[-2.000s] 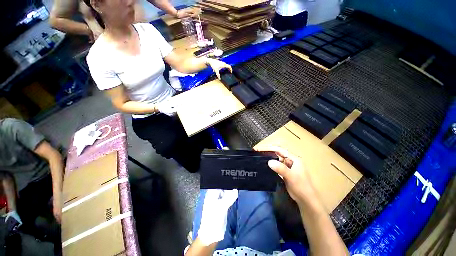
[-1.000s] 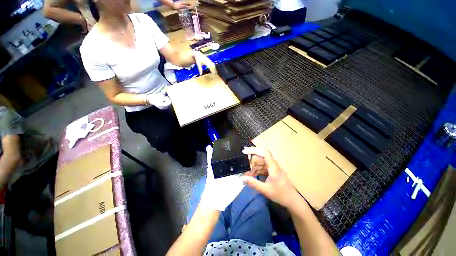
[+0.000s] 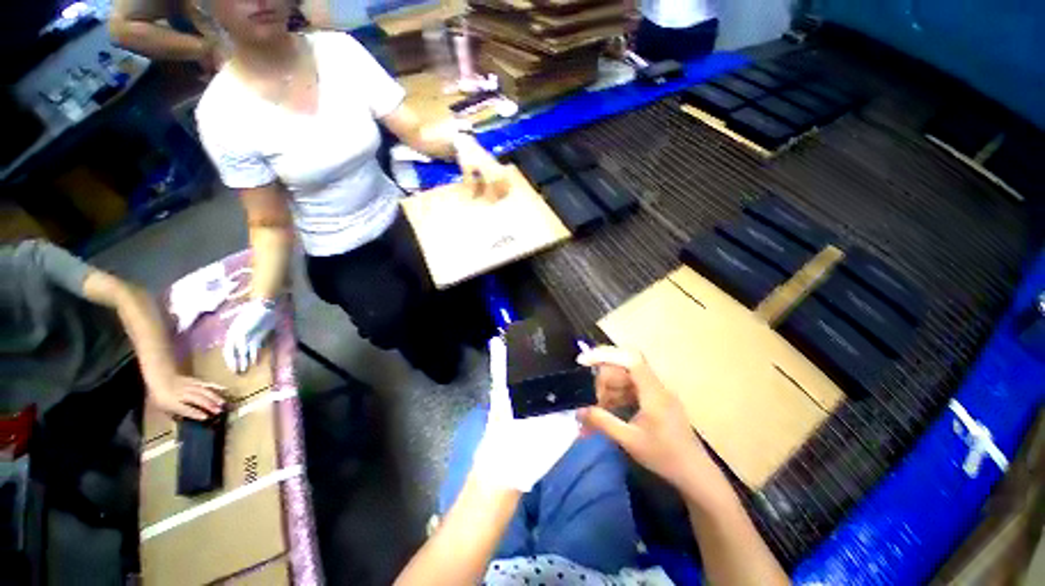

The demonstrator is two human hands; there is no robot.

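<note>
A flat black device housing (image 3: 548, 364) is held over my lap, its narrow end towards me and its broad face up with faint lettering. My left hand (image 3: 525, 441), in a white glove, holds it from the left and below. My bare right hand (image 3: 628, 401) is at its right side, thumb and fingers curled near the edge; whether they touch it is hard to tell. More black housings (image 3: 802, 286) lie in rows on a cardboard sheet (image 3: 733, 378) on the mesh conveyor, with a tan strip across them.
A person in a white shirt (image 3: 315, 137) stands ahead, one hand over a cardboard pad (image 3: 487, 235). Another person's hand (image 3: 183, 395) touches a black housing (image 3: 201, 454) on the pink-wrapped side bench (image 3: 300, 504). Blue plastic wrap (image 3: 905, 504) edges the conveyor. Flattened cartons (image 3: 539, 52) are stacked behind.
The housing turned from broad face towards me to narrow end towards me, and my gloved hand now holds it. The white-shirted person's hand reached to the bench, where a housing now lies.
</note>
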